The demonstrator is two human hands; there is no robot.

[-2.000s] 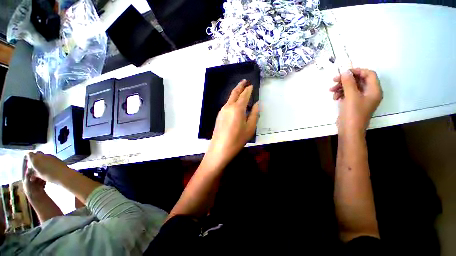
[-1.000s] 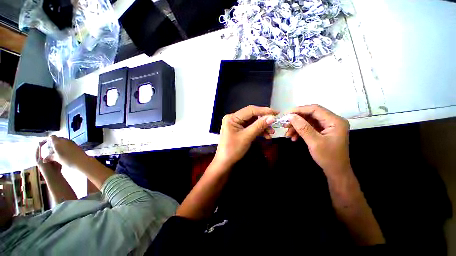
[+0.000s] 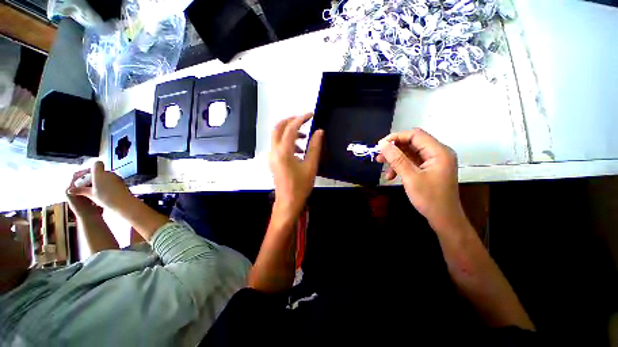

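Note:
An open black box base (image 3: 352,112) lies on the white table in front of me. My right hand (image 3: 423,166) pinches a short white charging cable (image 3: 362,148) between thumb and fingers, over the lower right part of the box base. My left hand (image 3: 296,159) is at the left edge of the box base, fingers spread, with nothing seen in it. Whether its fingers touch the box is hard to tell.
A tangled cable pile (image 3: 420,41) lies at the back. Two insert trays with white devices (image 3: 223,115) stand left, beside an empty insert (image 3: 129,146) and a black box (image 3: 68,129). Clear plastic bags (image 3: 135,47) lie far left. A neighbour's hands (image 3: 101,186) hold a small white piece.
Both hands first came together on the cable in front of the box base. Now my left hand has let go and moved left, and my right hand has brought the cable over the box.

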